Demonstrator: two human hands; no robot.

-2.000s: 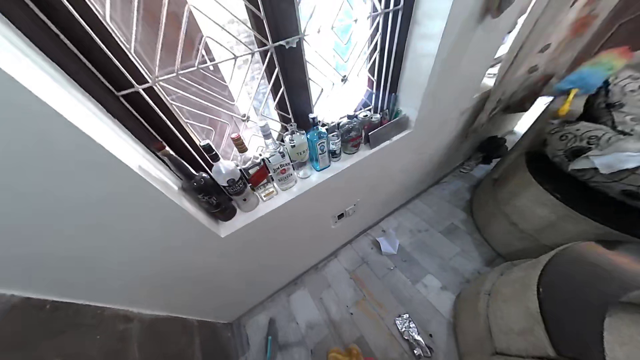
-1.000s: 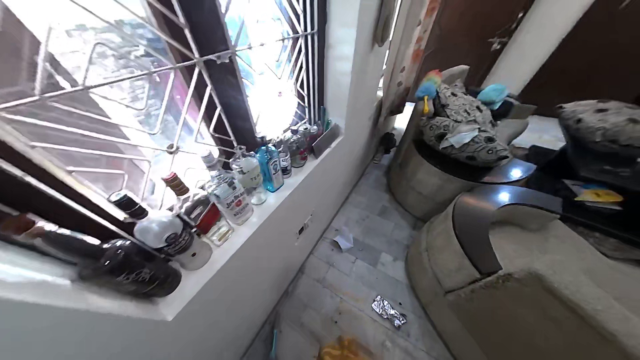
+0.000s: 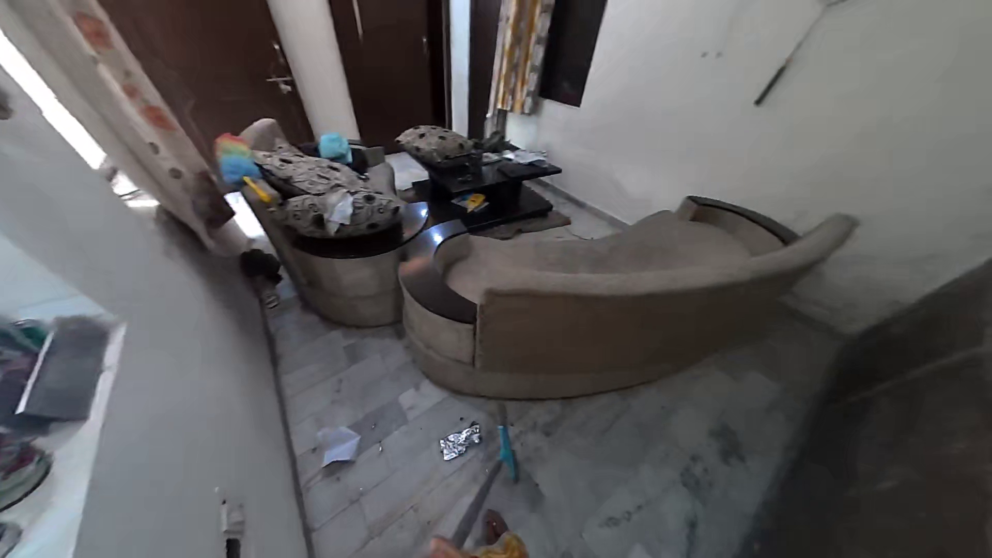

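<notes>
At the bottom edge, a small part of one hand, apparently my right hand [image 3: 446, 548], is closed around the dark handle [image 3: 477, 504] of a floor squeegee. The handle slants up and right to a turquoise squeegee head [image 3: 507, 453] on the marble floor. Just left of the head lies crumpled silver foil [image 3: 460, 442], and farther left a piece of white paper [image 3: 339, 446]. A bare foot [image 3: 494, 527] and yellow patterned clothing [image 3: 508, 546] show beside the handle. My left hand is out of view.
A curved beige sofa [image 3: 573, 333] stands ahead, with an armchair [image 3: 349, 287] bearing patterned cushions and a rainbow duster [image 3: 236, 159] beyond its left end. Behind is a black table [image 3: 496, 182]. A white wall with a window sill [image 3: 101, 434] runs along the left.
The view has swung right from the bottles on the window sill to the sofa and floor. The squeegee handle and part of a hand now show at the bottom.
</notes>
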